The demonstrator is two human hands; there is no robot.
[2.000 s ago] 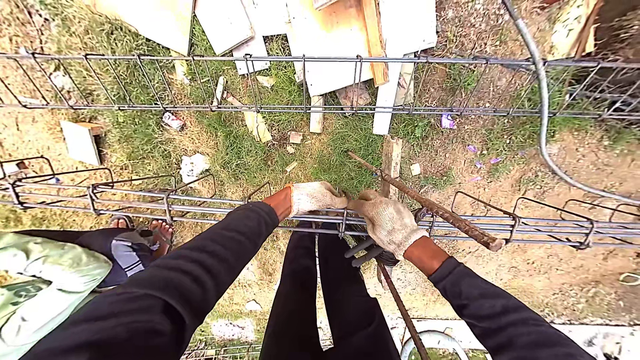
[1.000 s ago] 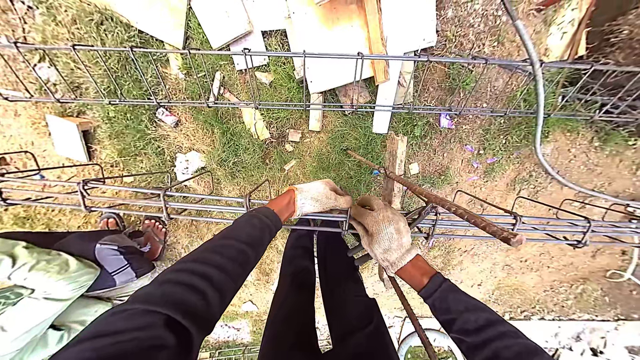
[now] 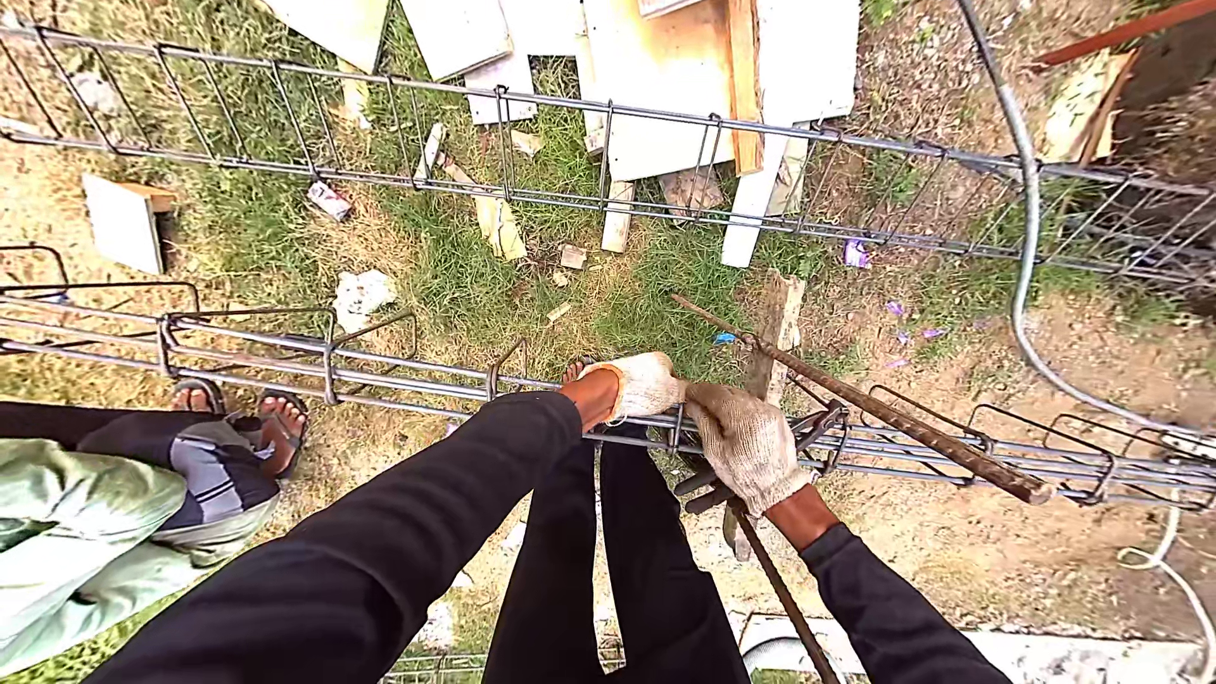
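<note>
My left hand [image 3: 638, 385], in a pale knitted glove, rests over the long bars of the nearer rebar cage [image 3: 427, 375], its fingers close to a stirrup. Against its fingertips is my right hand [image 3: 746, 442], also gloved, at the same cage; its fingertips are hidden. Dark metal pieces show under and beside the right hand; whether it holds them cannot be told. A thick rusty rebar rod [image 3: 893, 418] slants above the cage on the right. Another dark bar [image 3: 784, 594] runs down from below the right hand.
A second rebar cage [image 3: 570, 199] crosses ahead, with white boards [image 3: 655, 85] beyond. A grey hose [image 3: 1026, 218] hangs at right. At left, near the cage, are a person's sandaled feet [image 3: 280, 432]. A wooden post [image 3: 774, 328] stands by the right hand.
Both hands stay together at the nearer cage. The thick rod's right end now shows farther right along the cage than two seconds ago.
</note>
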